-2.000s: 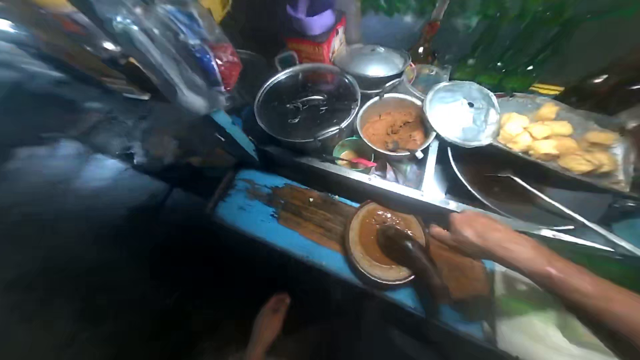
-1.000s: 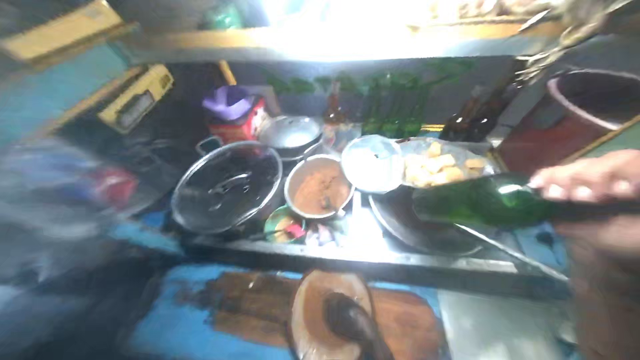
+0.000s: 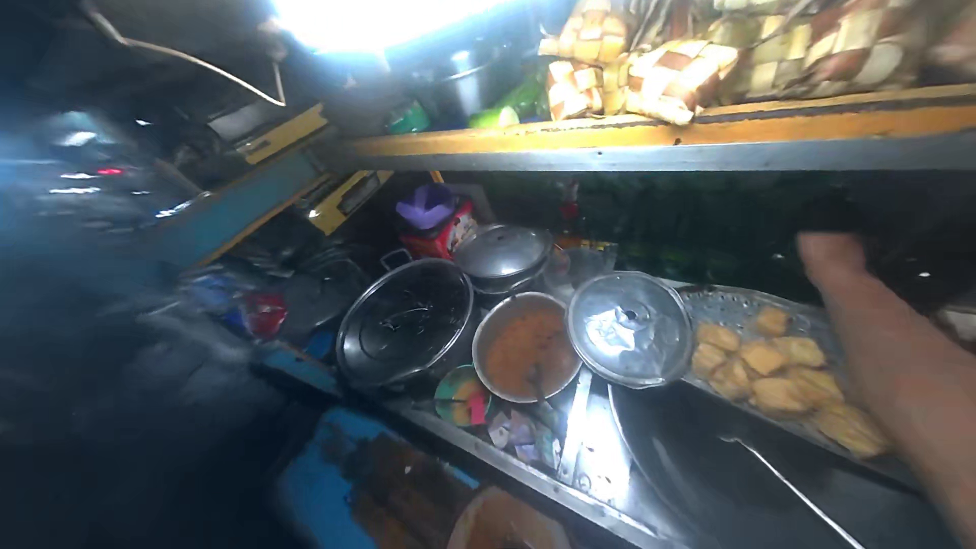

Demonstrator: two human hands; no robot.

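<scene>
My right hand [image 3: 831, 248] reaches into the dark space under the shelf at the right; its fingers are lost in shadow, and whether they hold anything is hidden. Below the forearm, fried tofu pieces [image 3: 762, 358] lie on a perforated metal tray [image 3: 701, 299]. To their left are a round metal lid [image 3: 631, 329], a pot of orange-brown sauce [image 3: 526, 347] with a utensil in it, and a large dark pot lid [image 3: 406, 322]. The rim of a stone mortar [image 3: 507, 522] shows at the bottom edge. My left hand is out of view.
Woven palm-leaf rice pouches [image 3: 679, 76] sit on a wooden shelf [image 3: 801, 122] above. A wide dark wok [image 3: 701, 457] with a thin metal handle stands at lower right. A green bowl [image 3: 461, 396] sits by folded banknotes [image 3: 522, 435]. A lidded pot [image 3: 503, 252] stands behind.
The green glass bottle seen in my right hand a second ago is no longer visible; that hand now extends into the dark under the shelf. The view has tilted up.
</scene>
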